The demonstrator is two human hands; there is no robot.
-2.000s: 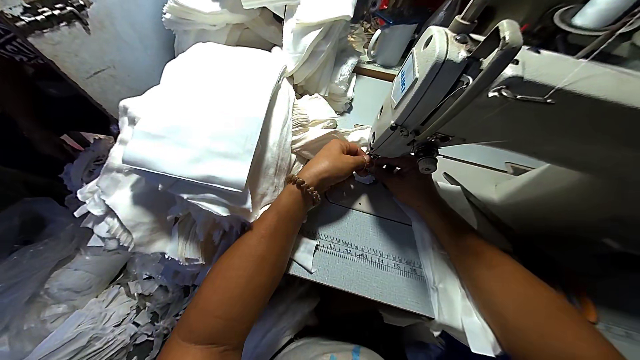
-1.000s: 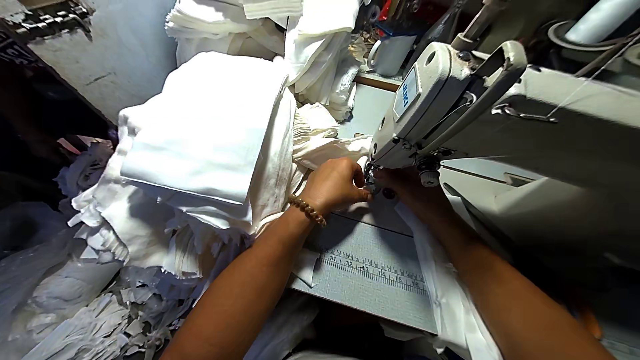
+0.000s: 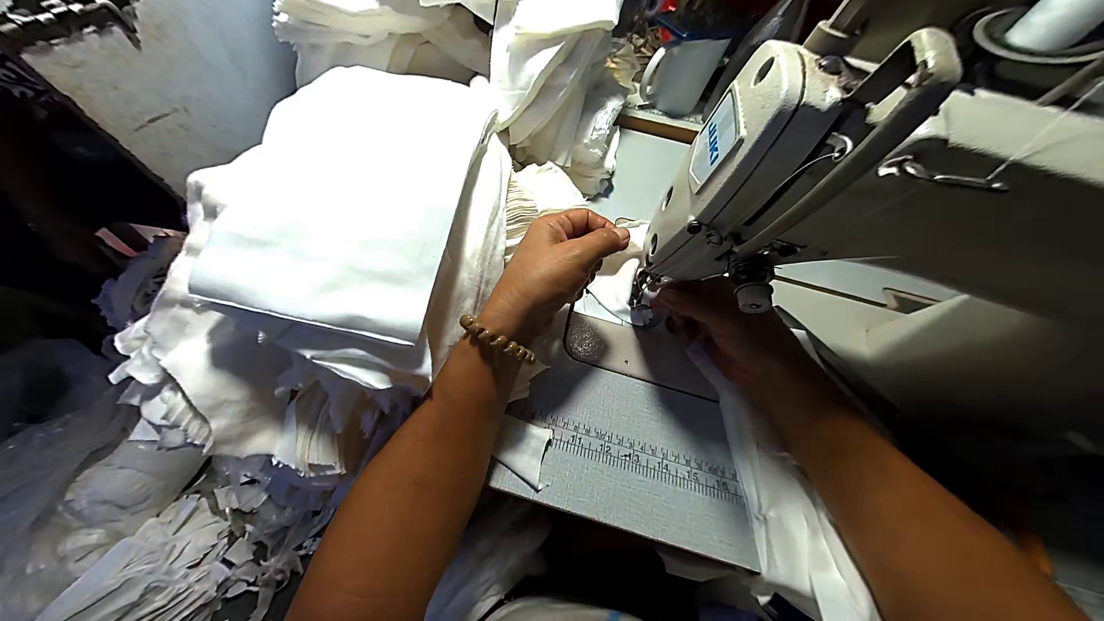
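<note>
A Juki sewing machine stands at the right, its presser foot low over the needle plate. Left of the foot, my left hand is raised a little, thumb and forefinger pinched together; whether anything thin is between them cannot be told. My right hand is just right of the foot, in shadow, with its fingertips at white fabric that runs down past the bed's edge under my forearm. More white cloth lies behind the foot.
A tall stack of folded white cloth fills the left, with more piles behind it. A white mug stands beyond the machine bed. A printed ruler scale and a small white scrap are near the front edge. Cloth scraps lie lower left.
My left hand has moved away from the presser foot, up and to the left; one second ago its fingers were right at the foot. My right hand stays beside the foot.
</note>
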